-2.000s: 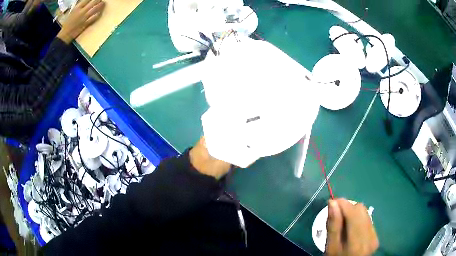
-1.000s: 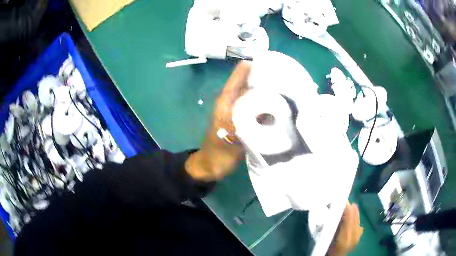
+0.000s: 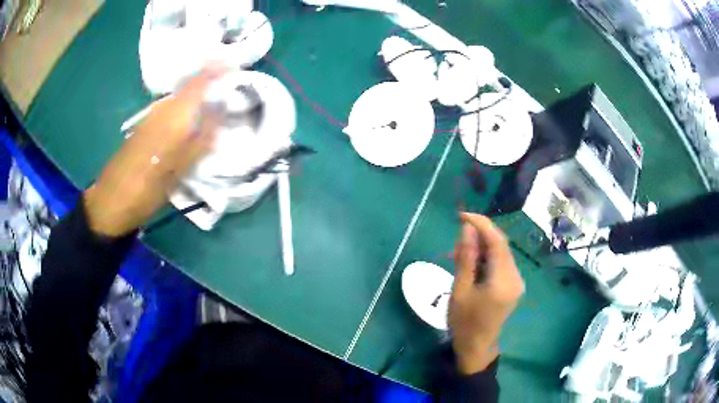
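Note:
A white camera housing (image 3: pixel 264 169) lies tilted at left on the green mat, its open cup facing up. A white antenna (image 3: pixel 285 224) sticks out of it towards the near edge, and a dark cable crosses it. My left hand (image 3: pixel 154 153), blurred, holds the housing at its left side and top; its fingertips are unclear. My right hand (image 3: pixel 485 287) is apart from the housing, with thumb and finger close together. A faint reddish trace shows above the fingertips; whether they pinch a wire is unclear. A white disc (image 3: pixel 427 293) lies beside this hand.
Another white housing (image 3: pixel 177 39) is at top left. White discs (image 3: pixel 392 124) with dark cables lie at centre back. The screw feeder (image 3: pixel 571 197) and black electric screwdriver (image 3: pixel 670 223) are at right, white units (image 3: pixel 631 346) below. A blue bin (image 3: pixel 47 185) is at left.
The view has swung right. The housing has been turned and lowered onto the mat at left. My right hand has come off it and is now apart, near the lone disc.

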